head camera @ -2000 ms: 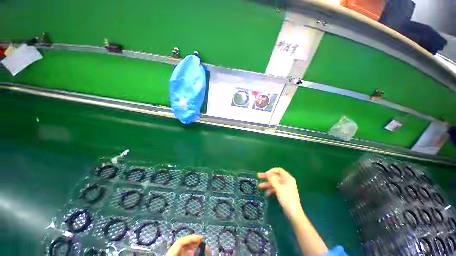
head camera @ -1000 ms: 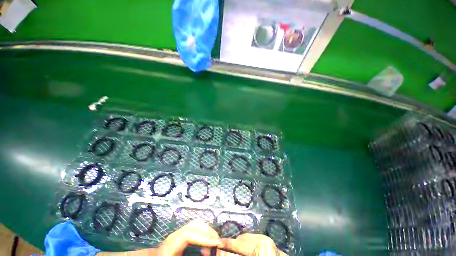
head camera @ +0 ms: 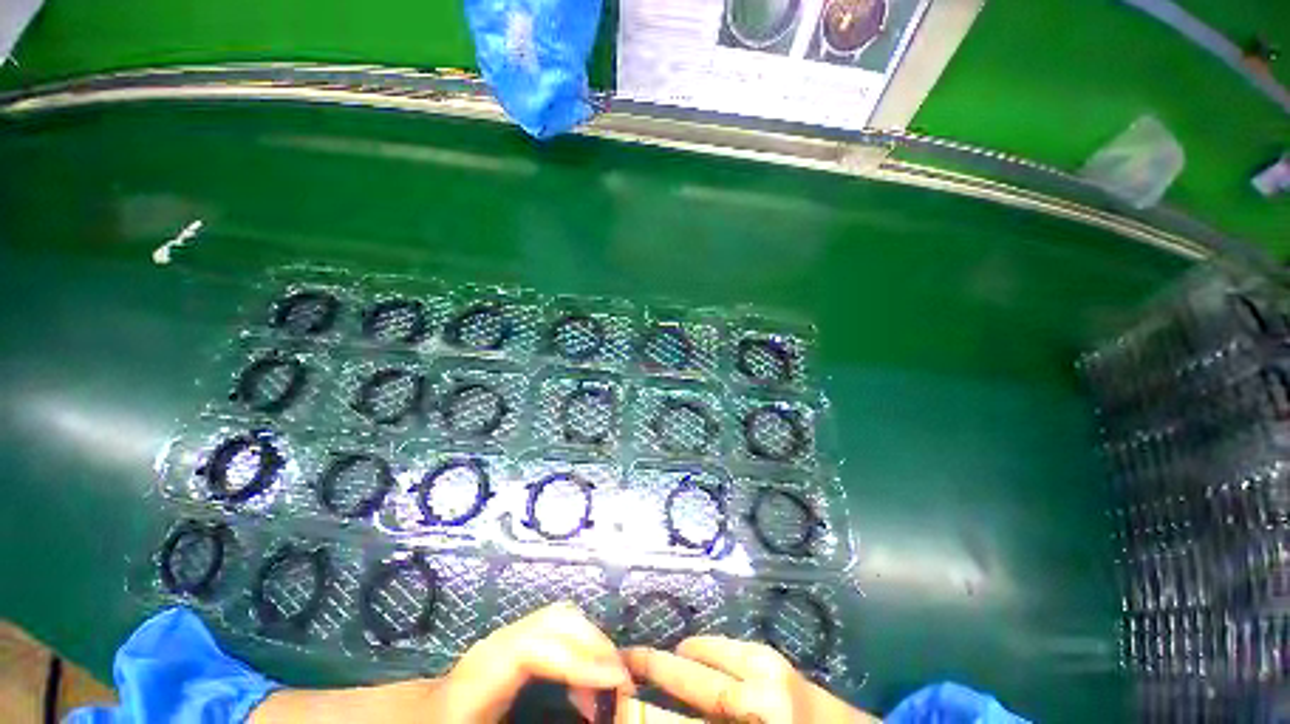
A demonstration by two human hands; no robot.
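The clear blister tray (head camera: 467,563) lies flat on the bench, with black ring parts such as this one (head camera: 560,505) in its pockets. The front-row pocket just behind my left hand shows no ring. My left hand (head camera: 531,668) and my right hand (head camera: 729,682) meet at the tray's front edge, at the bottom of the view. Their fingertips hold a small dark part (head camera: 606,703) between them. My fingers and the picture's lower edge hide most of it, so its shape cannot be told.
Stacked clear trays (head camera: 1203,495) with dark rings stand at the right. A small white scrap (head camera: 178,241) lies on the bench at the back left. A blue crumpled cover (head camera: 538,64) and a white instruction sheet (head camera: 750,71) hang at the back panel.
My right hand has come from the tray's back right corner to meet my left hand at the front. The view has tilted down, so the tray shows higher.
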